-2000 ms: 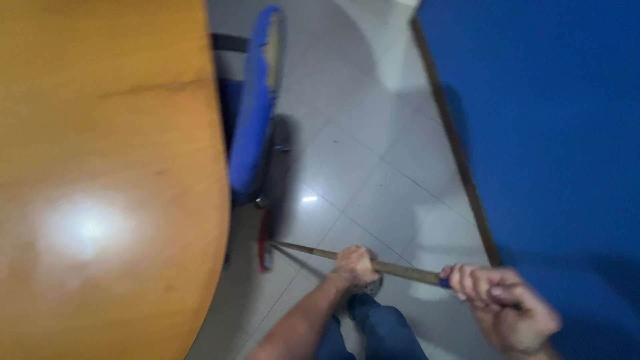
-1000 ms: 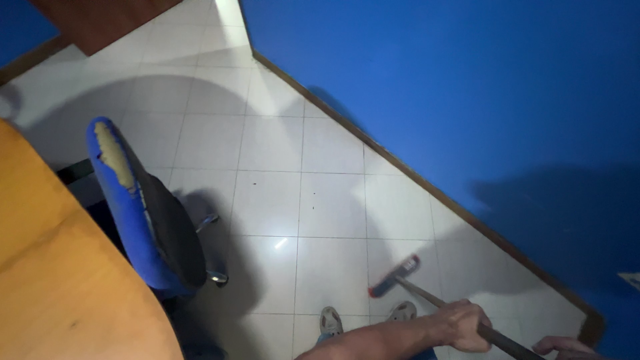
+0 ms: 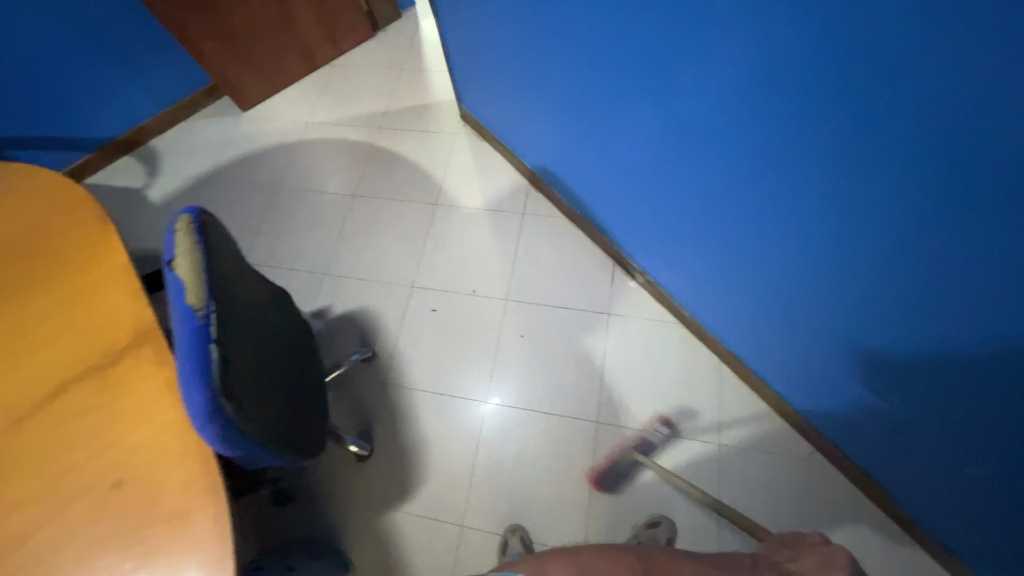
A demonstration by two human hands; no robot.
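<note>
My left hand is closed around the wooden handle of a broom, at the bottom right of the head view. The handle runs up and left to the red broom head, which is slightly blurred and lies at a slant on the tiled floor, just beyond my shoes. My left forearm crosses the bottom edge of the picture. My right hand and the upper end of the handle are out of the picture.
An orange-brown wooden table stands at the left, with a torn blue office chair beside it. A blue wall with brown skirting runs along the right. A reddish-brown door is at the top. Small dark specks dot the pale floor tiles.
The broom head, near the table and chair two seconds ago, is now on the floor ahead of my shoes. My right hand, earlier on the handle, has left the view. The view has shifted a lot.
</note>
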